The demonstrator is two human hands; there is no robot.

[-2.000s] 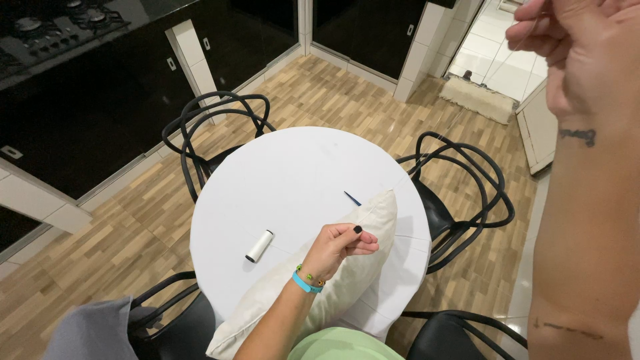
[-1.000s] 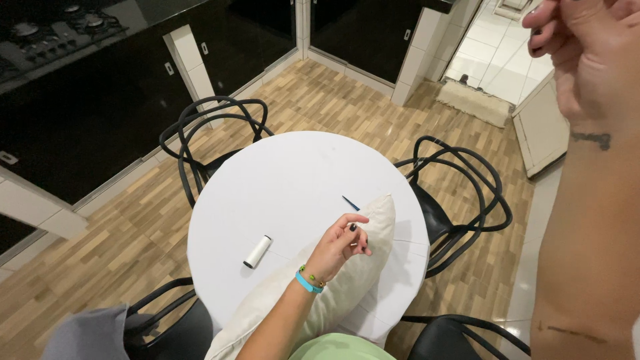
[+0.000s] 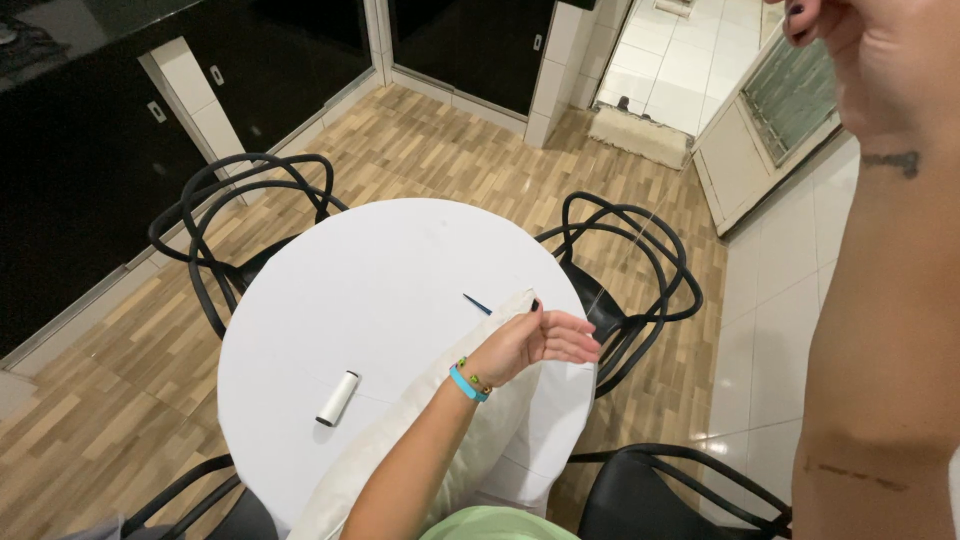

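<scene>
A long cream cushion (image 3: 506, 431) lies across the near right part of the round table, its pointed corner toward the table's middle. Over it, my left hand (image 3: 544, 341) is held with fingers extended and thumb raised; a turquoise band and a beaded bracelet circle the wrist. My right hand (image 3: 862, 52) is raised close to the camera at the top right, its fingertips partly cut off. A thin thread (image 3: 637, 236) slants between the hands; its ends are unclear. A slim dark blue pointed tool (image 3: 477, 304) lies beside the cushion, partly hidden. Farther left rests a white cylinder with black ends (image 3: 339, 399).
Black looped-back chairs stand around the white-covered table (image 3: 360, 277), including one at the back left (image 3: 262, 176) and one at the right (image 3: 660, 277). Dark cabinets line the back left. A white door (image 3: 757, 142) stands ajar at the right beside a doorway.
My left hand has moved slightly right, and its fingers, curled together two seconds ago, are now extended. My right hand stays raised at the top right.
</scene>
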